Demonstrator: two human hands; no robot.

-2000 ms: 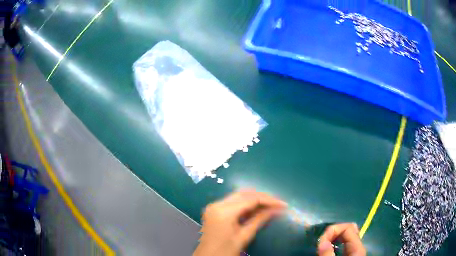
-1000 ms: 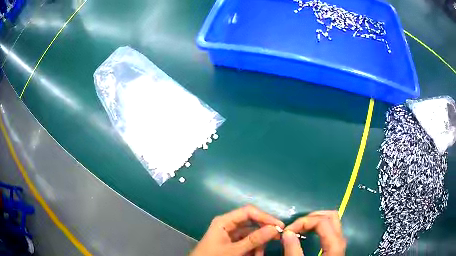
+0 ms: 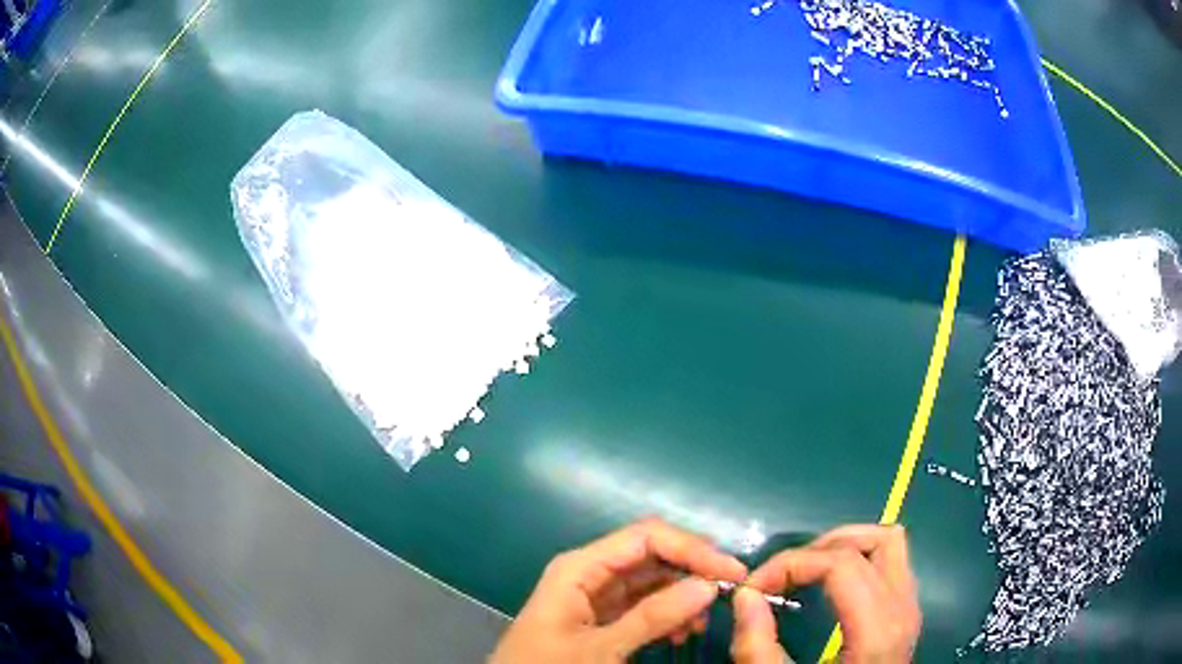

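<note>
My left hand (image 3: 631, 594) and my right hand (image 3: 832, 592) meet at the lower middle. Between their fingertips they hold a small pin (image 3: 778, 601) with a white part at its left, partly hidden by the fingers. A clear plastic bag of white caps (image 3: 402, 305) lies open on the left, with several caps spilling from its mouth. A large heap of dark-and-silver pins (image 3: 1069, 454) lies on the right. A small piece (image 3: 751, 533) lies on the green surface just beyond my fingers, too blurred to name.
A blue tray (image 3: 778, 149) at the top holds scattered parts (image 3: 901, 39). A whitish bag (image 3: 1130, 296) overlaps the heap's upper edge. A few loose pins (image 3: 953, 475) lie left of the heap, near a yellow line (image 3: 928, 402). Grey floor and blue equipment (image 3: 46, 558) show at the left.
My hands were apart two seconds ago and are now together on the pin. The camera view has shifted, so the bag and tray appear further left and the whole heap shows.
</note>
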